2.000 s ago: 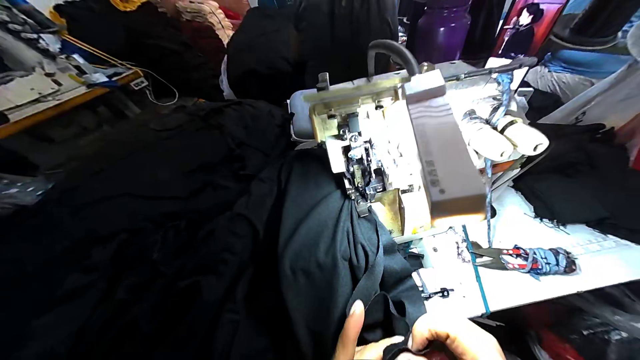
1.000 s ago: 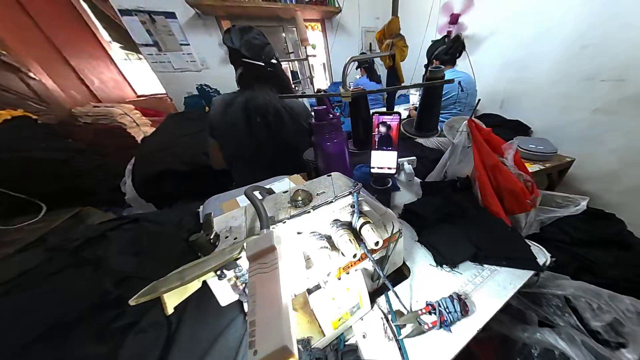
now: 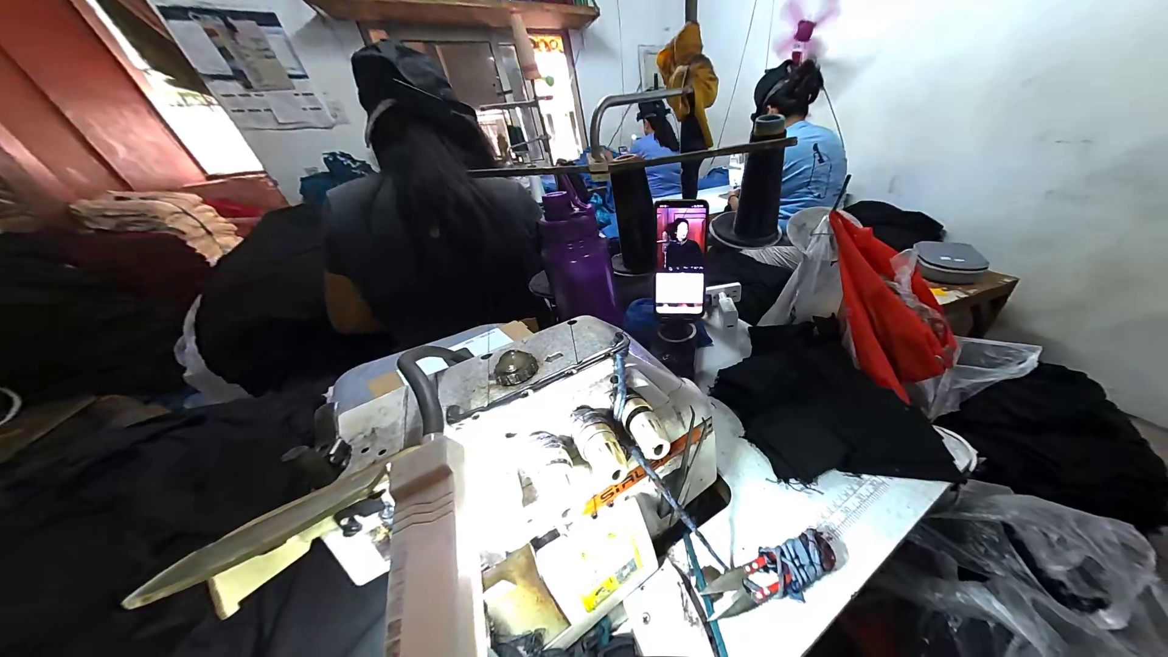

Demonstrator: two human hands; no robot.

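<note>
Neither of my hands shows in the head view now, so what they hold or touch is hidden. An overlock sewing machine (image 3: 584, 456) fills the lower middle, brightly lit, with tension dials and a curved cable on it. Black fabric (image 3: 182, 529) lies along its left side. Thread snips with cloth-wrapped handles (image 3: 789, 566) rest on the white table (image 3: 876, 538), right of the machine. Folded black cloth (image 3: 821, 401) is farther back on that table.
Behind the machine stand a purple bottle (image 3: 580, 260), an upright phone (image 3: 681, 260) and black thread cones (image 3: 762, 182). A person in dark clothing (image 3: 429, 210) sits ahead; others in blue sit farther back. A red bag (image 3: 890, 301) and plastic bags (image 3: 1040, 547) lie rightward.
The view has swung up from the needle area to the room. Both hands, seen at the black fabric two seconds ago, are out of view in the later frames.
</note>
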